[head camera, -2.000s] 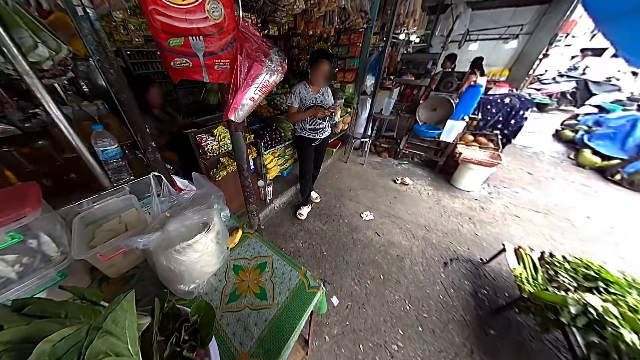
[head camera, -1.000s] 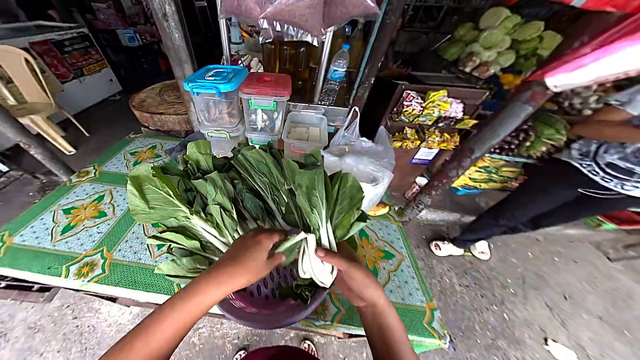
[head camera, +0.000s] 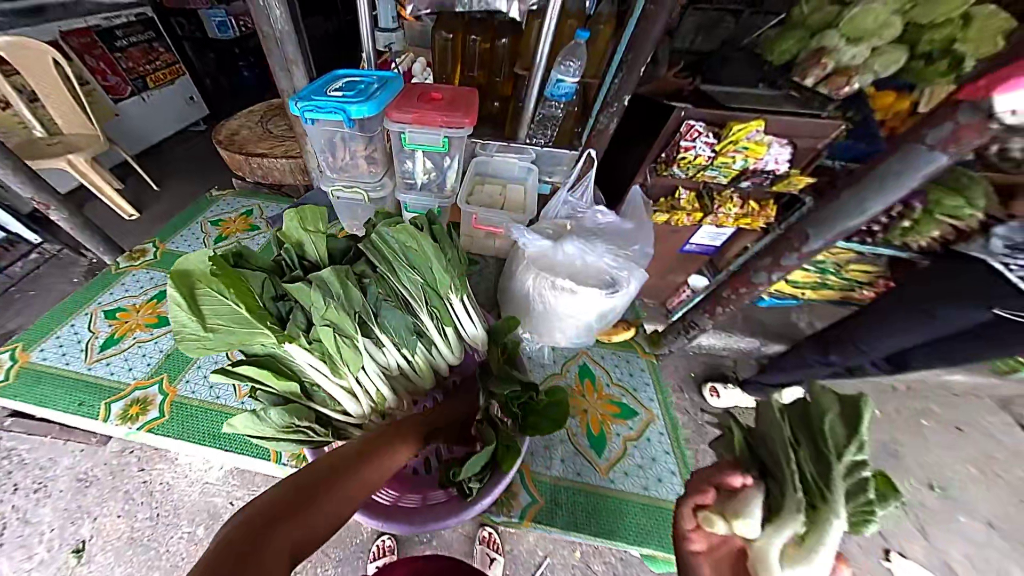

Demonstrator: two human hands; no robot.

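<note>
A bunch of white-stemmed bok choy [head camera: 808,480] is in my right hand [head camera: 712,512], off to the lower right, past the table's corner. My left hand [head camera: 456,412] reaches down into the purple plastic colander [head camera: 432,500], beside dark leafy greens [head camera: 512,408]; its fingers are hidden in shadow, so I cannot tell whether it grips anything. More bok choy [head camera: 336,328] lies in a row across the colander's far left side, stems toward me. Behind it stand stacked clear tubs with a blue lid [head camera: 348,88] and a red lid [head camera: 432,104], and a tub of pale blocks [head camera: 498,200].
A patterned green mat [head camera: 592,488] covers the table. A knotted clear plastic bag [head camera: 572,280] sits right of the tubs, near a slanted metal post [head camera: 832,216]. A person in dark trousers [head camera: 888,320] stands at right. A beige plastic chair [head camera: 64,128] is at far left.
A second ago both hands were together at bok choy stems over the colander. My right hand has moved right with a bunch; my left has moved down into the colander.
</note>
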